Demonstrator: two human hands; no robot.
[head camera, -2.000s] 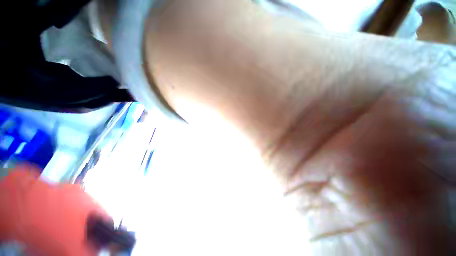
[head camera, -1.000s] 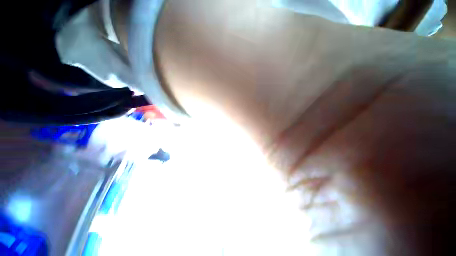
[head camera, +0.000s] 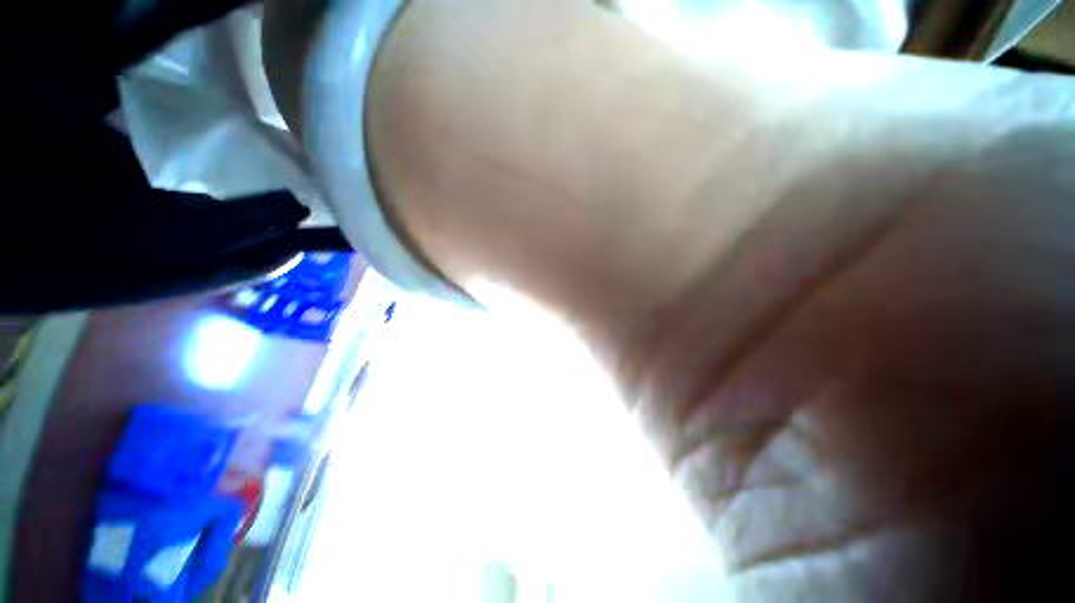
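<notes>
A bare wrist and the base of a palm (head camera: 754, 271) fill the right side of the view, very near and blurred. The fingers are out of the picture, so I cannot tell whether this is my left or right hand, or what it holds. A smooth pale ring (head camera: 354, 153) goes around the forearm. Black curved parts (head camera: 142, 253), which look like the camera harness, fill the upper left corner. A whitish crumpled cloth (head camera: 195, 124) shows between the black parts and the ring.
A glaring white area (head camera: 507, 436) fills the lower middle, with a long edge on its left. Blue bins (head camera: 292, 295) and blue shapes (head camera: 165, 471) stand beyond it on the left, over a reddish-brown floor (head camera: 130, 342). A brown strip (head camera: 957, 26) shows at the upper right.
The background at the left has shifted: the red shape seen two seconds ago is gone and blue shapes and floor show there now. The wrist and ring stay almost in place.
</notes>
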